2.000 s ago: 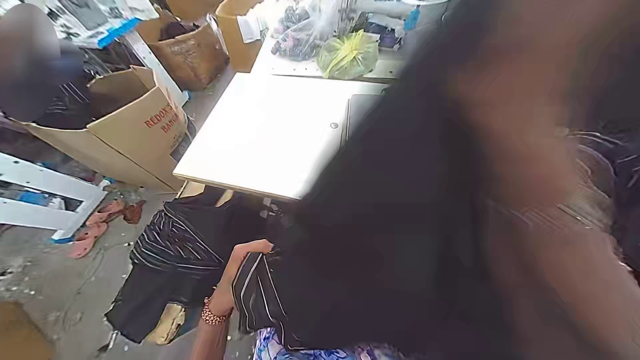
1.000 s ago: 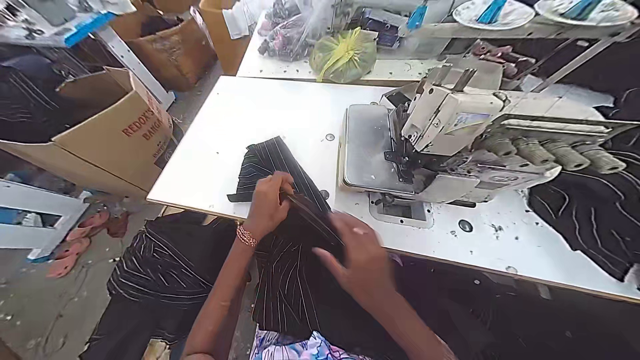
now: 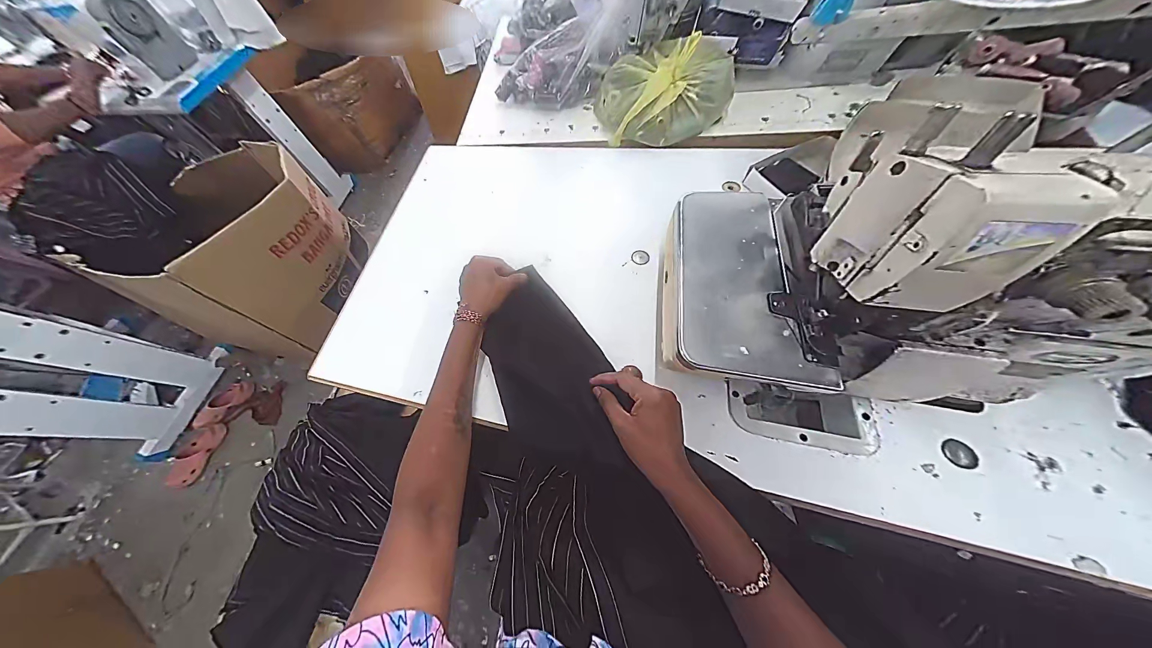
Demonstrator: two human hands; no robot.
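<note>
A piece of black fabric [image 3: 558,360] runs from the white table top down over its front edge toward my lap. At its far upper corner, my left hand [image 3: 489,286] grips the fabric. My right hand [image 3: 641,418] pinches the fabric's right edge, near the table's front. Below the table edge hangs black fabric with white stripes [image 3: 553,549]. An industrial sewing machine [image 3: 954,234] stands to the right of both hands, its flat metal plate [image 3: 729,279] nearest to them.
A cardboard box [image 3: 261,261] with dark cloth stands left. Striped garments [image 3: 333,495] hang below the table [image 3: 540,198]. A tied yellow-green bag [image 3: 666,94] lies behind. Pink sandals [image 3: 198,450] are on the floor. Another person's hand [image 3: 85,85] shows at upper left.
The striped piece that lay on the table a second ago no longer shows there; plain black fabric lies there. My left hand has moved away from my right hand, toward the fabric's far end.
</note>
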